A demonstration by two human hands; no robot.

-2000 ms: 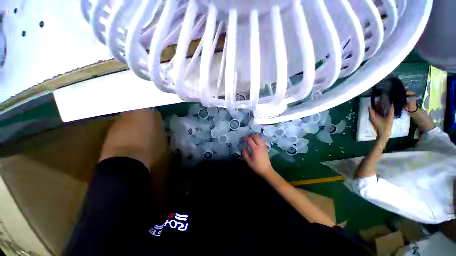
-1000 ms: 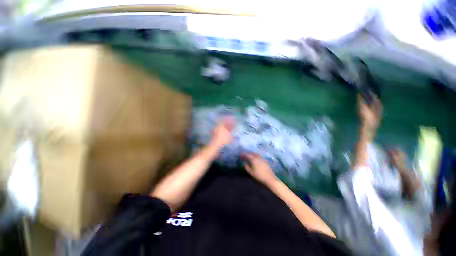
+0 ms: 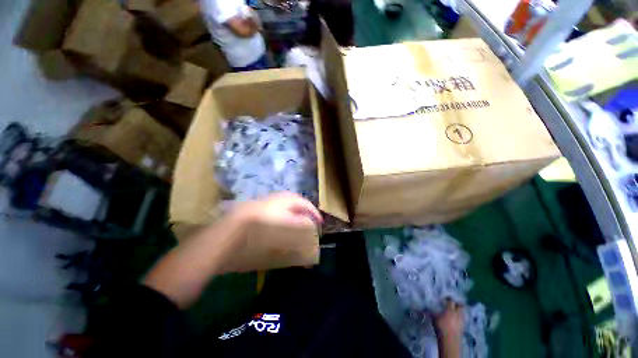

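Whitish translucent fan blades fill an open brown carton (image 3: pixel 245 84). My left hand (image 3: pixel 290 208) is over the carton's near right edge, its back towards me and fingers blurred; whether it holds anything is not clear. More fan blades (image 3: pixel 430 262) lie in a loose heap on the green bench to the right. My right hand (image 3: pixel 451 318) is at the lower part of this heap with its fingertips at the blades. The view does not show whether it grips one.
A closed, printed carton (image 3: pixel 448 105) stands right beside the open one. A dark round part with a whitish blade (image 3: pixel 516 268) lies on the bench further right. A white shelf edge (image 3: pixel 577 147) runs along the right. Cardboard pieces (image 3: pixel 140 140) and people (image 3: pixel 234 31) are behind the cartons.
The view has swung left to the cartons. My left hand has moved from the bench heap to the open carton. My right hand remains at the heap.
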